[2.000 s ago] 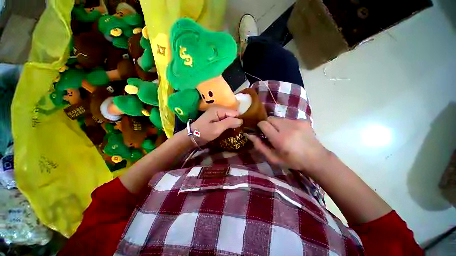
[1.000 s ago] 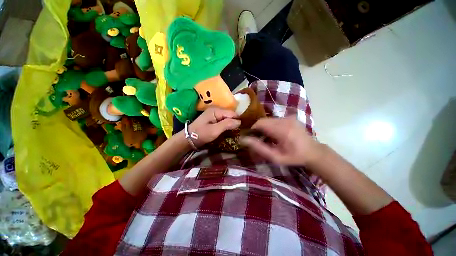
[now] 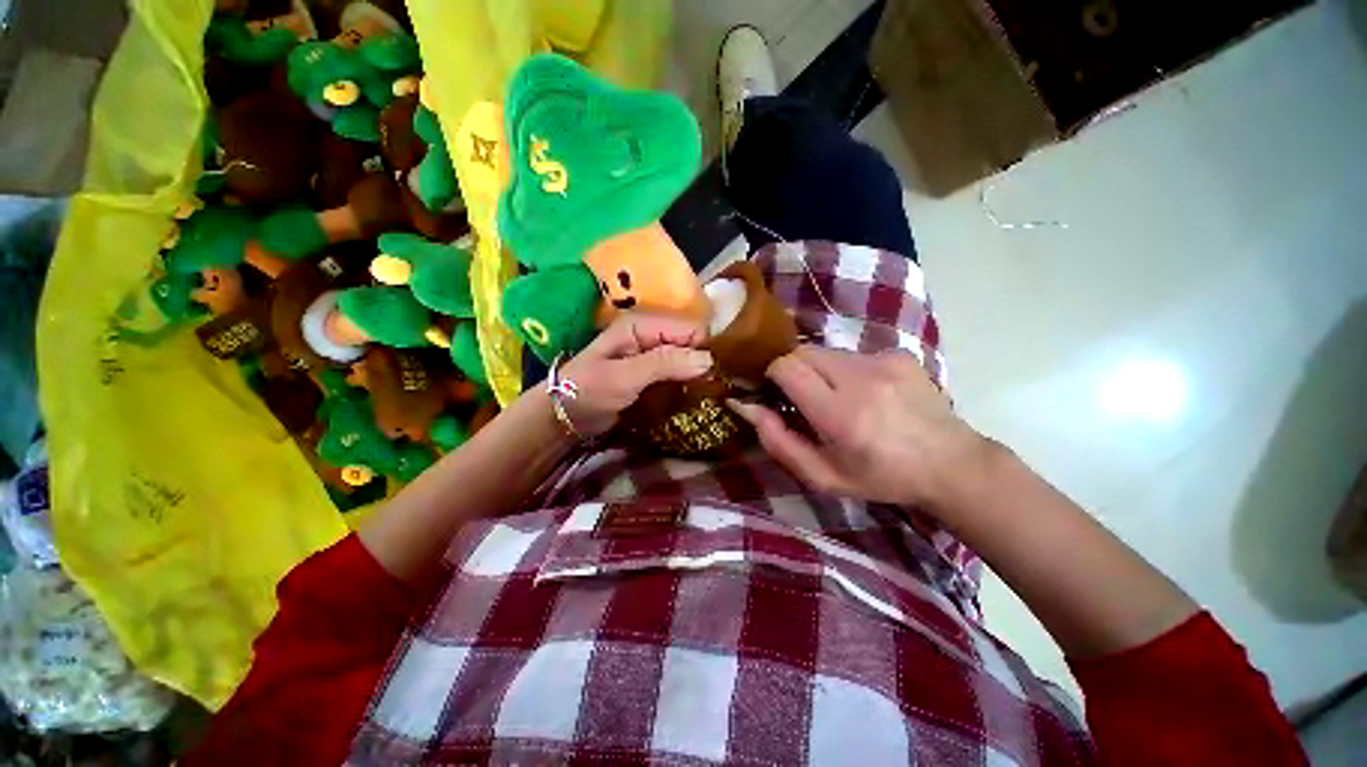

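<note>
The plush money-tree toy point(image 3: 597, 158) lies over my lap, its green top away from me, its orange trunk with a face below. Its brown pot point(image 3: 753, 333) has gold lettering, and a white patch shows between trunk and pot. My left hand point(image 3: 642, 375) grips the toy where trunk and pot meet. My right hand point(image 3: 867, 420) is at the pot's right side, fingers bent against the brown fabric. A dark thin item shows at its fingertips, too small to name. No needle can be made out. A pale thread point(image 3: 802, 258) loops over the dark trouser leg.
A yellow plastic sack point(image 3: 180, 480) full of similar toys stands at the left. An open cardboard box point(image 3: 960, 98) is at the upper right on the pale tiled floor. A loose thread lies beside it. The checked apron point(image 3: 675, 644) covers my lap.
My right hand was blurred and slightly lifted a second ago; now it is back against the pot, fingers lower. My left hand and the toy have barely moved.
</note>
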